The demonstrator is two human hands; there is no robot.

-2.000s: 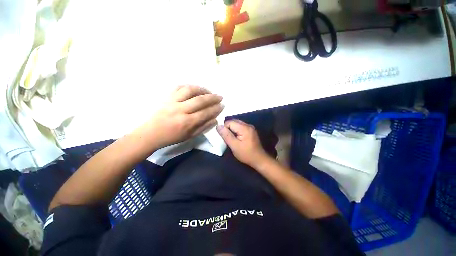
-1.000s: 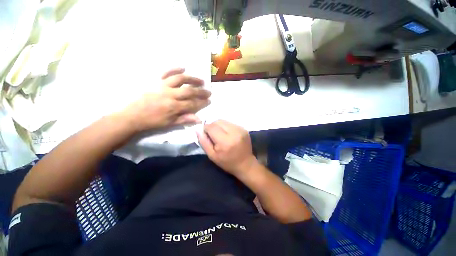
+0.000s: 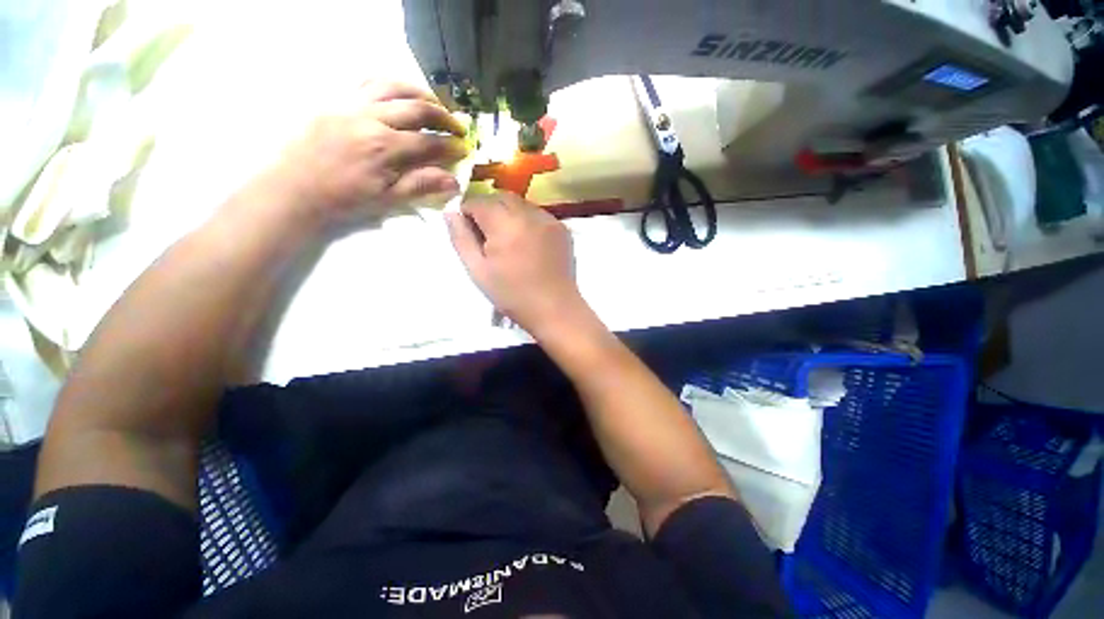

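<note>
A white fabric panel point(image 3: 321, 284) lies on the white table and blends into it. My left hand point(image 3: 375, 155) lies flat on the fabric with its fingertips beside the needle area of the sewing machine point(image 3: 751, 48). My right hand point(image 3: 515, 254) pinches the fabric's edge between thumb and fingers, just below the needle area. The two hands are close together. The presser foot point(image 3: 475, 121) is partly hidden by my left fingers and glare. An orange-red mark point(image 3: 518, 173) shows on the machine bed right of it.
Black-handled scissors point(image 3: 676, 206) lie on the machine bed right of my hands. Cream strips point(image 3: 61, 206) are heaped at the far left. A blue basket point(image 3: 890, 447) below the table at the right has folded white pieces point(image 3: 763, 453) over its edge. Another blue basket point(image 3: 1029, 508) stands farther right.
Both hands and the fabric have moved forward from the table's front edge to the needle area. The view has shifted, so more of the machine head shows.
</note>
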